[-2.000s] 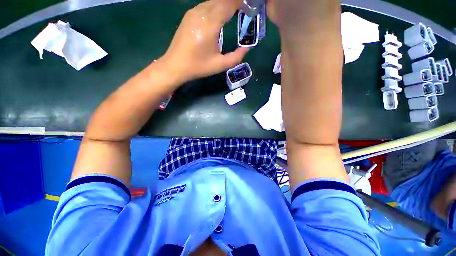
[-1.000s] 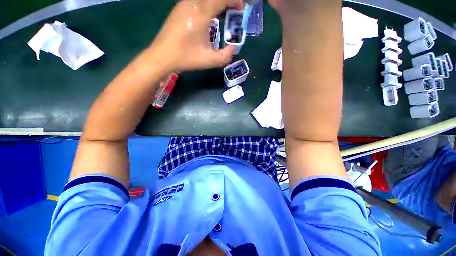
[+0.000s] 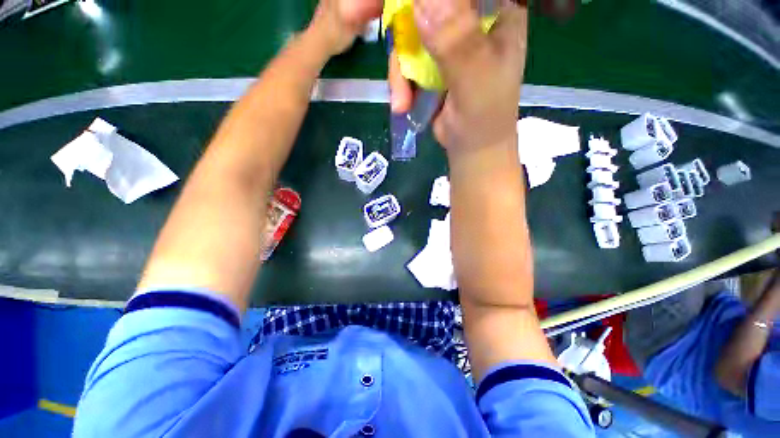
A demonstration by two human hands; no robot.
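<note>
My right hand is at the top centre, closed around a yellow-wrapped glue gun. Its grey-blue nozzle points down over a narrow translucent piece on the bench. My left hand is blurred and partly cut off by the top edge; a small white part shows beside it, and I cannot tell if it is held. Two open white housings stand close together below, with dark insides. Another open housing is nearer me, with a white cap just in front of it.
A red and white packet lies by my left forearm. Tissue lies far left; more tissue lies beside my right forearm. A joined white row and grouped housings are at right. Another person's arm shows lower right.
The view has shifted, showing more of the far side. My left hand has moved up, away from the housings. A housing it held now stands on the bench. The yellow glue gun has come into view.
</note>
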